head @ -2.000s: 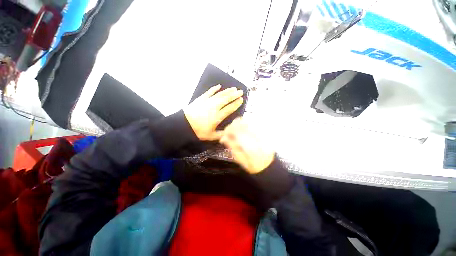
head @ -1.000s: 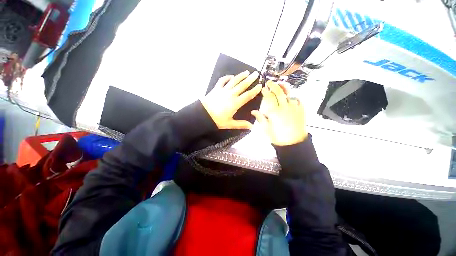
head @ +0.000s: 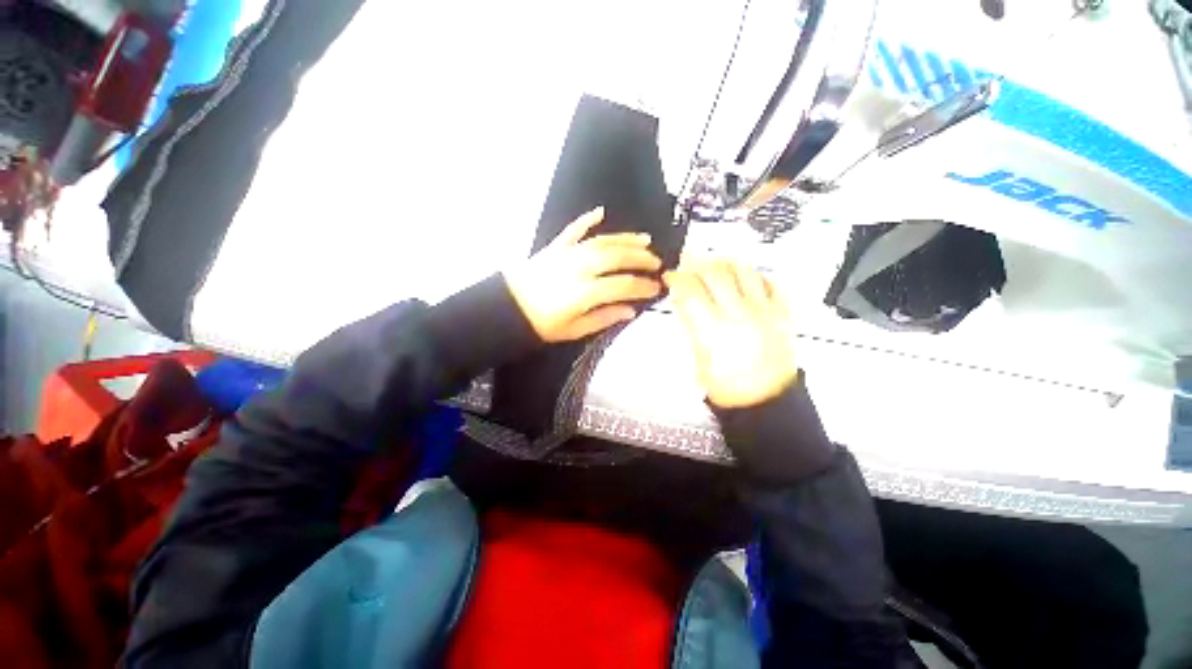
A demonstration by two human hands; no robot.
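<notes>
A black fabric piece (head: 605, 163) lies on the white table left of the presser foot (head: 703, 196), and its lower end with a grey speckled edge hangs over the table's front edge. My left hand (head: 586, 281) lies flat on the piece, fingers pointing right. My right hand (head: 735, 327) is bright and blurred; its fingertips are at the piece's right edge, just below the foot. Whether they pinch the fabric is not clear. The needle tip is too small to tell.
The white sewing machine head (head: 1046, 183) stands at right, with a small black bundle (head: 926, 275) on its bed. Black strips (head: 196, 196) lie at left. A red container (head: 92, 392) and red cloth (head: 79, 523) are at lower left.
The black piece has moved away from me along the foot, and its far end now reaches higher. My left hand has shifted down-left, my right hand slightly down. The separate black part at left no longer shows.
</notes>
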